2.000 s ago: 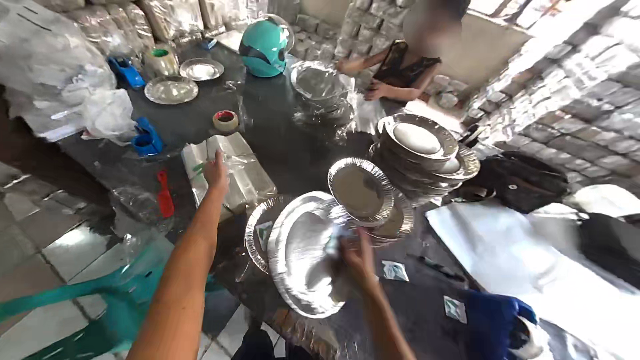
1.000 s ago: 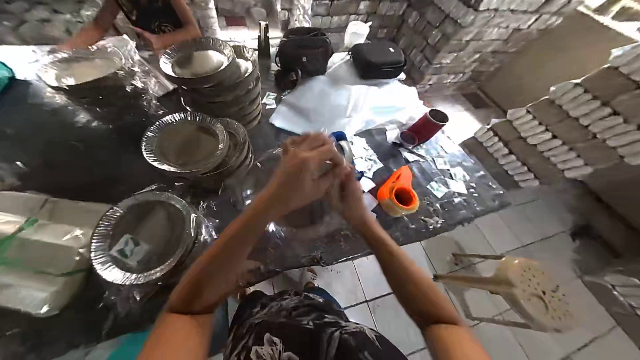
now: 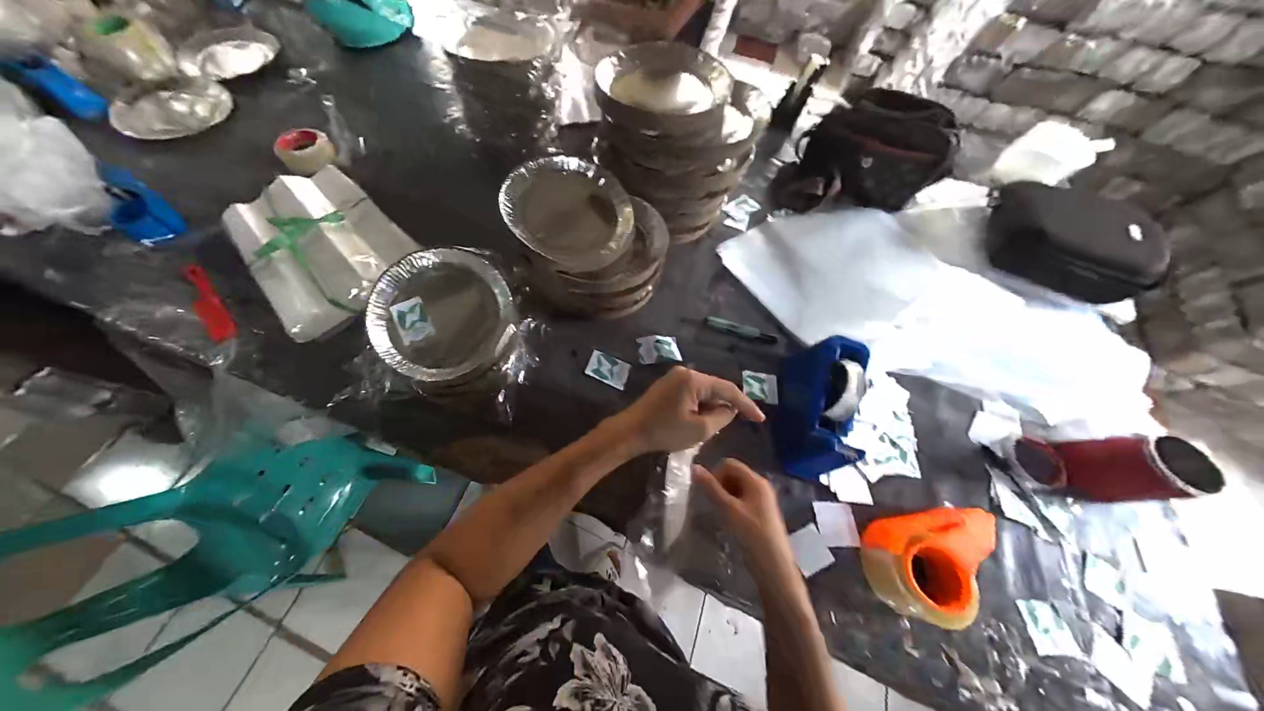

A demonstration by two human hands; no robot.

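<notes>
A strip of clear plastic film [image 3: 676, 499] hangs between my hands at the table's near edge. My left hand [image 3: 696, 407] is above it, fingers bent, pinching its upper end. Lower and to the right, my right hand [image 3: 739, 499] has its thumb and fingertips closed at the film's edge. A blue tape dispenser [image 3: 815, 410] with a white roll stands just right of my left hand. Small printed paper squares [image 3: 607, 368] lie beyond the hands. To the left, a foil plate [image 3: 439, 314] bearing one such square tops a wrapped stack, beside another foil plate stack [image 3: 568, 212].
An orange tape dispenser [image 3: 928, 563] and a dark red roll [image 3: 1116, 466] are at right. White sheets [image 3: 889, 286], black bags [image 3: 874, 148] and a tall plate stack [image 3: 667, 109] lie farther back. At left are tied white packs [image 3: 316, 252], red-handled tool [image 3: 207, 306] and green plastic chair [image 3: 267, 504].
My right hand was at the foil plates two seconds ago. One second ago both hands were close together beside the blue dispenser; now they are apart with film between them. The view has swung considerably.
</notes>
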